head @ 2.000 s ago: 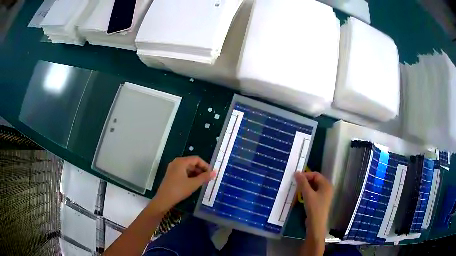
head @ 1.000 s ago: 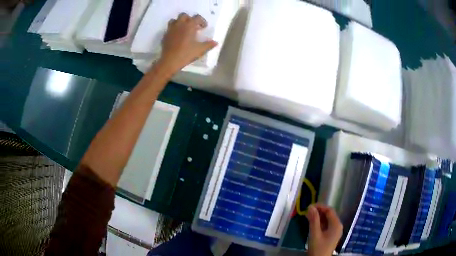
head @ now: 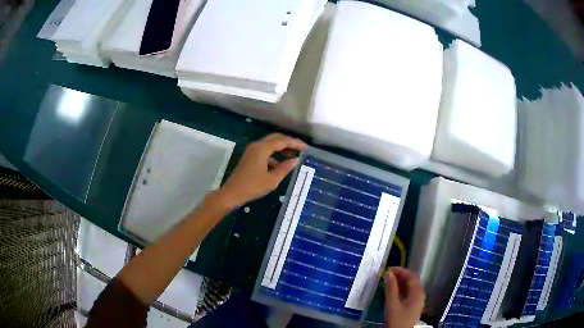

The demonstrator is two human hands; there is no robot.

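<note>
A blue solar cell string (head: 333,237) with pale cross lines and a white strip down each long side lies on a slightly larger greyish clear sheet (head: 358,168), tilted on the green table. My left hand (head: 266,170) reaches across from the left, its thumb and forefinger closed at the sheet's top left corner. My right hand (head: 403,296) is cut off by the bottom edge, its fingertips together at the sheet's lower right edge; whether they grip it cannot be told.
Backsheet stack (head: 246,48) and thick white film piles (head: 378,83) stand behind. A phone (head: 160,25) lies at back left. Cell stacks (head: 480,262) sit on a white slab at right. A pale sheet pile (head: 179,176) and glossy clear sheet (head: 67,141) lie left. A yellow loop (head: 400,248) shows.
My left hand has come back from the backsheet stack to the sheet's top left corner. My right hand has shifted slightly left, onto the sheet's edge.
</note>
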